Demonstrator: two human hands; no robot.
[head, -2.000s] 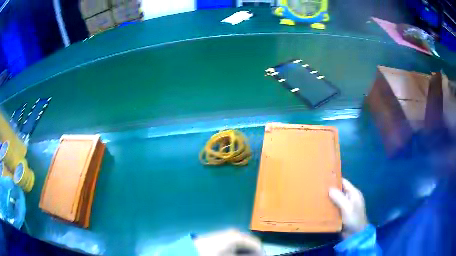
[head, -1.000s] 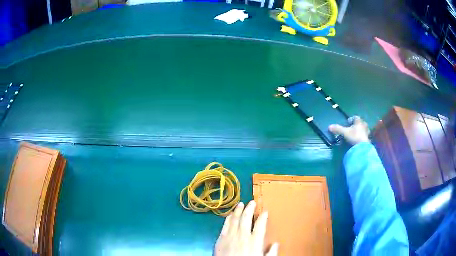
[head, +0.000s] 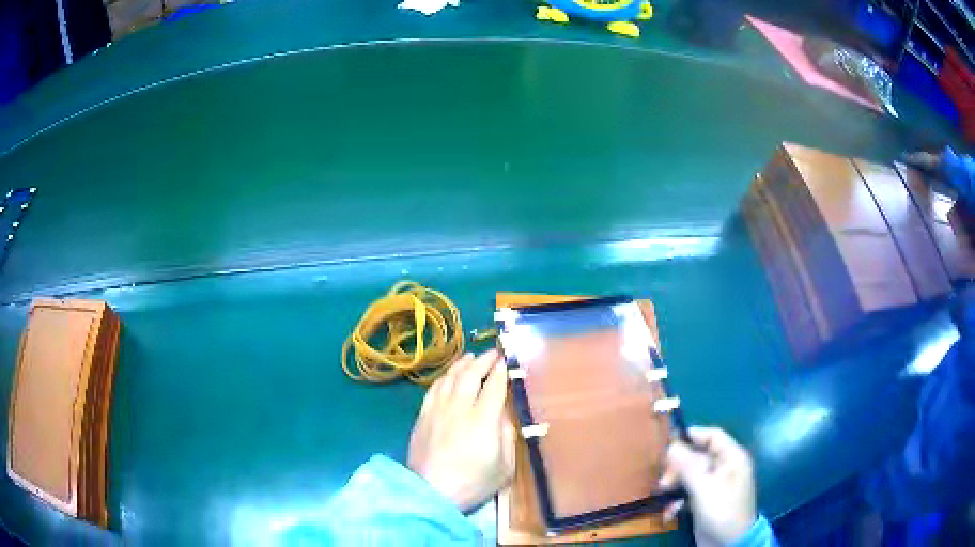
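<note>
A black-bordered panel point(head: 590, 401) with a see-through centre and white tabs lies over an orange fixture plate point(head: 513, 515), slightly tilted against its outline. My right hand point(head: 714, 481) grips the panel's lower right corner. My left hand point(head: 465, 427) is at the left edge of the panel and plate; its fingertips are partly hidden, so I cannot tell if they grip. A small yellowish tab sticks out at the panel's upper left corner.
Yellow rubber bands point(head: 404, 333) lie left of the plate. A plate stack point(head: 48, 401) is at far left, banded stacks point(head: 845, 230) at right. Another panel's edge point(head: 13, 219) shows at the left rim. Another person's hand point(head: 928, 162) is by the banded stacks.
My right hand has brought the panel from the belt down over the orange plate. My left hand has moved to the plate's left edge. The view has shifted.
</note>
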